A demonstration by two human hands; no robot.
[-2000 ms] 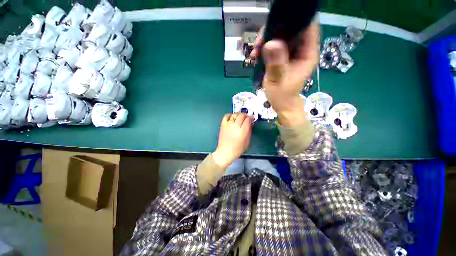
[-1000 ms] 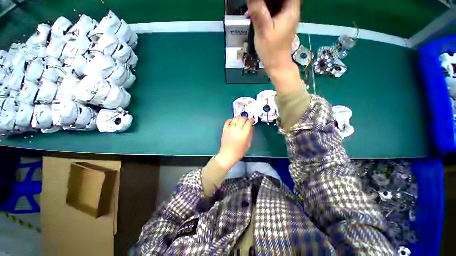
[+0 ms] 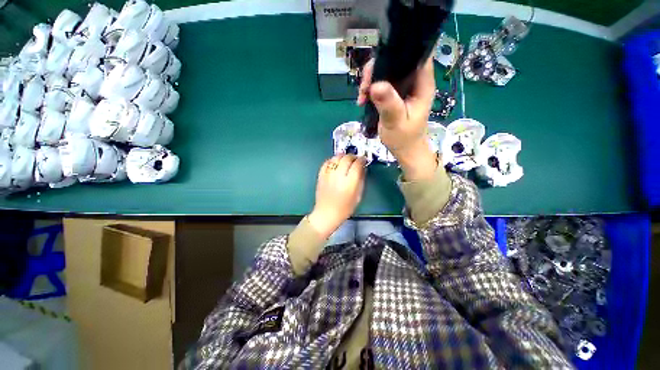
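Note:
Several white housings stand in a row near the table's front edge, open side up with dark round centres. My left hand (image 3: 339,186) has its fingers on the near side of the leftmost housing (image 3: 349,135). My right hand (image 3: 407,115) grips the black electric screwdriver (image 3: 407,43), held upright. Its tip is low beside the leftmost housing; whether it touches a screw is not visible. My right hand and wrist partly cover the middle housings. The right-end housing (image 3: 500,160) is in plain view.
The screw feeder (image 3: 336,70) stands behind the row. Ring boards and clear round parts (image 3: 479,66) lie at the back right. Dense rows of white housings (image 3: 119,119) fill the left. Blue bins (image 3: 628,289) are at right, one holding grey plates. A small carton (image 3: 133,261) sits on cardboard at lower left.
My right hand has come back from over the feeder, down and nearer to me, with the screwdriver over the row. My left hand stays at the leftmost housing. The view has shifted slightly.

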